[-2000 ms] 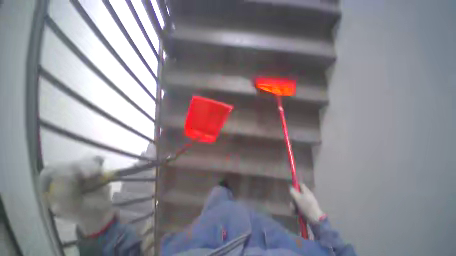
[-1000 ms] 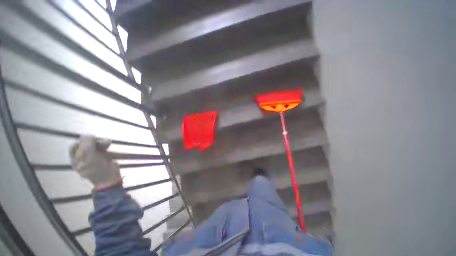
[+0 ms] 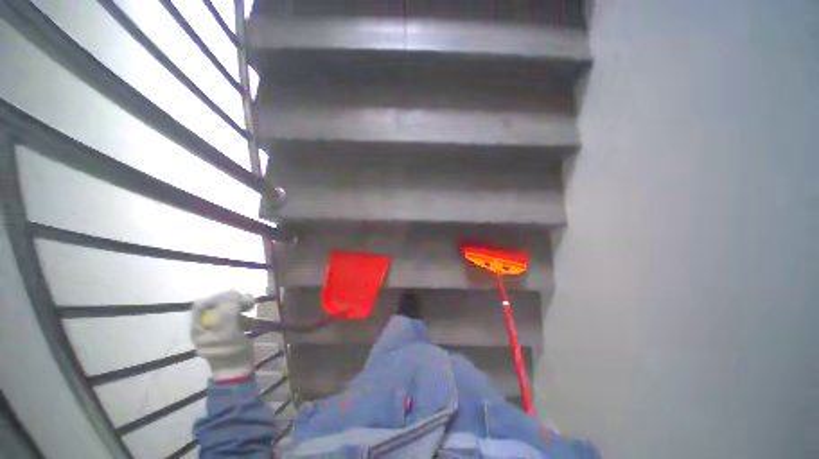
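The red dustpan is over the steps at centre-left, its scoop facing up the frame. Its thin dark handle runs left to my left hand, in an off-white knit glove and closed on the handle, with a yellowish spot showing at the grip. The broom, with a red and orange head, is over the same steps to the right of the dustpan. Its red pole runs down the frame and passes out of sight at my blue clothing. My right hand is not visible.
Grey stair treads run across the middle. Metal railing bars curve along the left, close to my left hand. A pale wall stands on the right. My dark shoe tip shows on a step below the dustpan and broom.
The dustpan and broom head sit lower in the frame, closer to me. My left hand has moved right and down, and the dustpan handle shows again. My right hand, visible two seconds ago, is out of sight.
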